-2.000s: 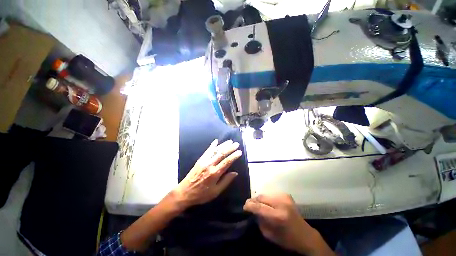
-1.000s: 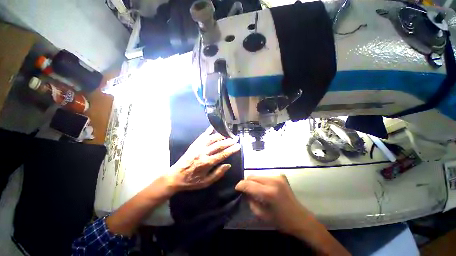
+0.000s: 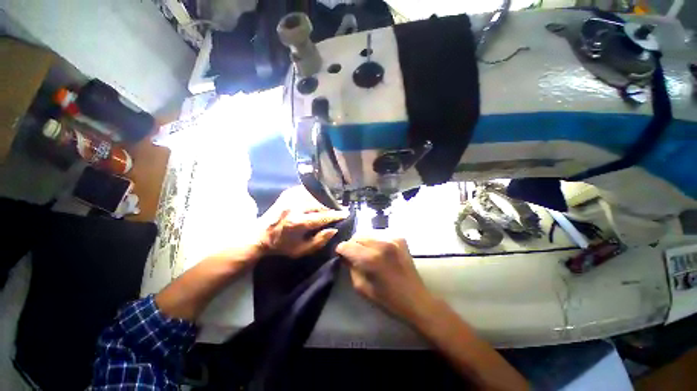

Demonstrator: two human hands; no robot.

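Note:
A dark garment panel (image 3: 294, 294) runs from under the white sewing machine (image 3: 367, 114) down over the table's front edge, with a fold near its right side. My left hand (image 3: 294, 229) lies on the panel just in front of the needle area (image 3: 359, 206), fingers extended and palm down, pressing on the cloth. My right hand (image 3: 378, 267) pinches the panel's right edge close to the needle area, beside my left fingertips. Glare and my fingers hide the exact stitching point.
Scissors (image 3: 481, 229) and a red-handled tool (image 3: 592, 257) lie right of the needle. A phone (image 3: 103, 191), bottles (image 3: 99, 153) and a cardboard box stand at the left. Black cloth (image 3: 84, 290) lies at lower left. Dark cloth is heaped behind the machine head.
My right hand has moved up the panel edge, closer to the needle and my left hand. The panel has moved further under the machine and its near part is now folded.

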